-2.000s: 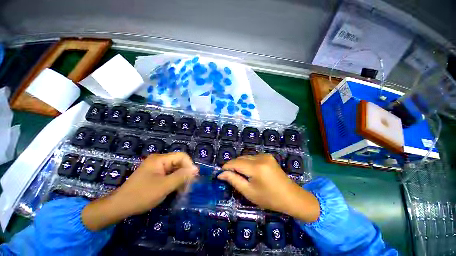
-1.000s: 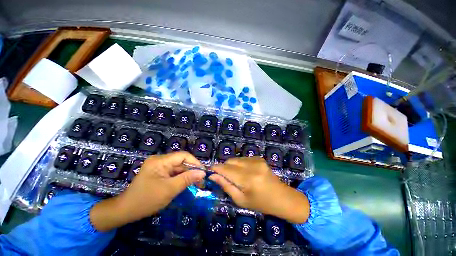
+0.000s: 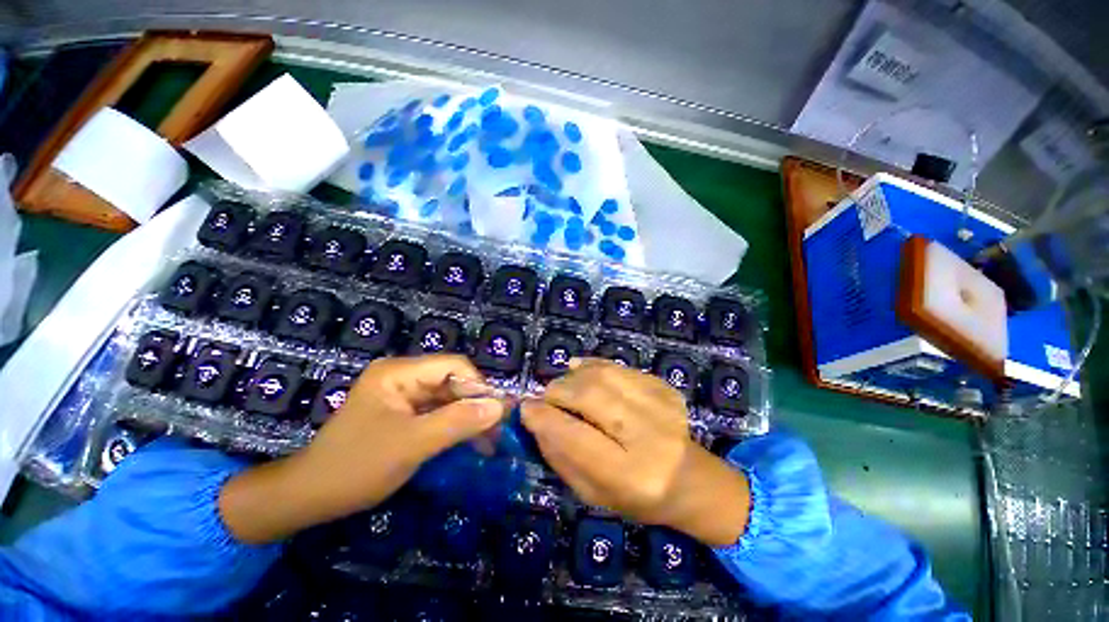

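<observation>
My left hand (image 3: 383,431) and my right hand (image 3: 620,440) meet fingertip to fingertip over the middle of the clear blister tray (image 3: 468,231). Both pinch a see-through blue film (image 3: 468,476) that hangs below the fingers over the near rows. A thin silver sliver (image 3: 468,386) shows at the left-hand fingers; I cannot tell what it is. Rows of black housings (image 3: 367,326) with pale round centre marks sit in the tray. My hands and sleeves hide some of them.
Blue film dots (image 3: 499,152) lie on clear film behind the tray. White release paper (image 3: 277,143) and a wooden frame (image 3: 73,109) are at the left. A blue control unit (image 3: 870,286) with a padded block (image 3: 961,298) stands right. Empty blister trays (image 3: 1058,510) are far right.
The blue film was spread flatter between the hands and now hangs narrower below the fingertips. My hands have come together. The camera view has shifted slightly.
</observation>
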